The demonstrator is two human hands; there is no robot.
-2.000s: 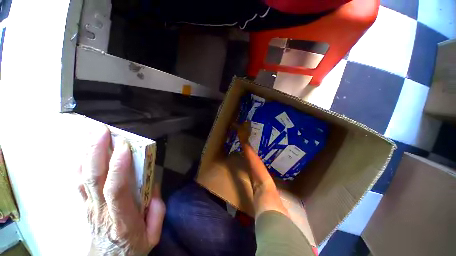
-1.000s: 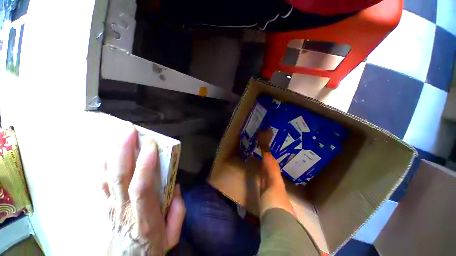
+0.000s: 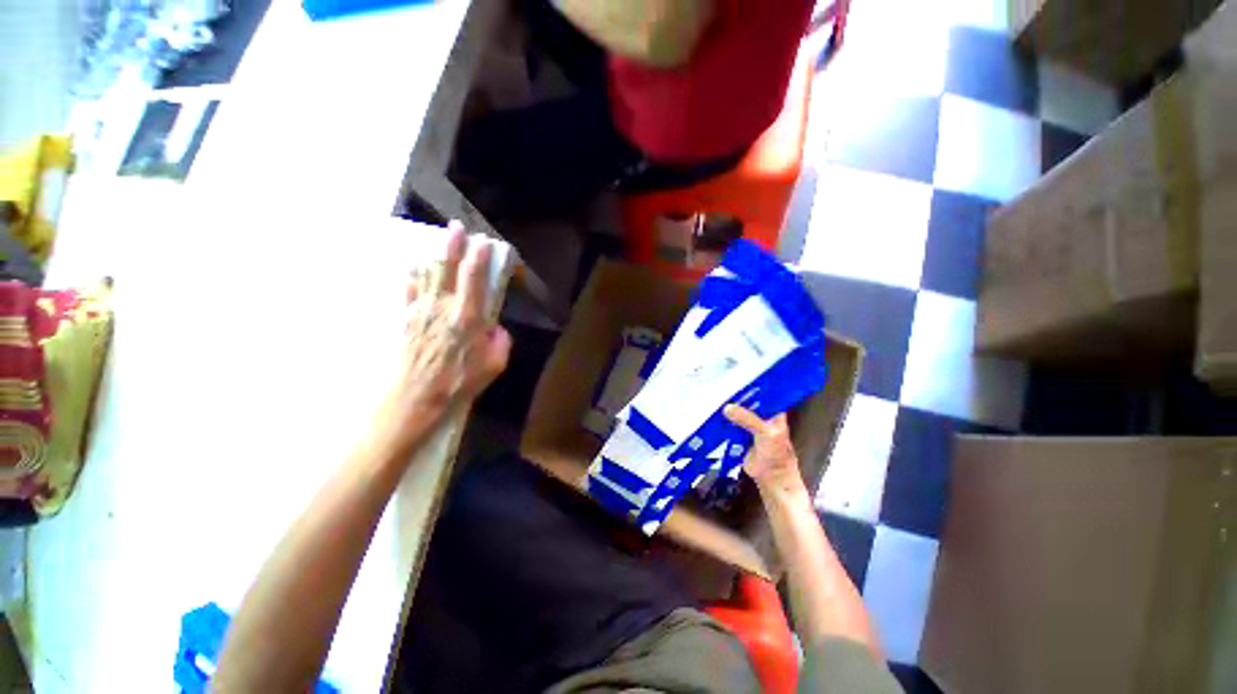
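My right hand (image 3: 771, 447) is shut on a stack of flat blue and white retail boxes (image 3: 712, 366), fanned out, held at the mouth of the brown cardboard carton (image 3: 559, 393). The fingers under the stack are hidden. More blue and white boxes (image 3: 624, 377) lie inside the carton. My left hand (image 3: 455, 319) rests on the corner edge of the white table (image 3: 258, 366); its fingers lie over the edge and it holds no item.
A person in red (image 3: 705, 95) sits on an orange stool (image 3: 773, 203) beyond the carton. Brown cartons (image 3: 1085, 244) stand on the checkered floor at right. A red-and-gold bag (image 3: 61, 393) is at left. A blue piece (image 3: 204, 644) lies on the near table.
My right hand has risen out of the carton with a stack of boxes. The view has tilted up, showing more table and floor. My left hand stays on the table edge.
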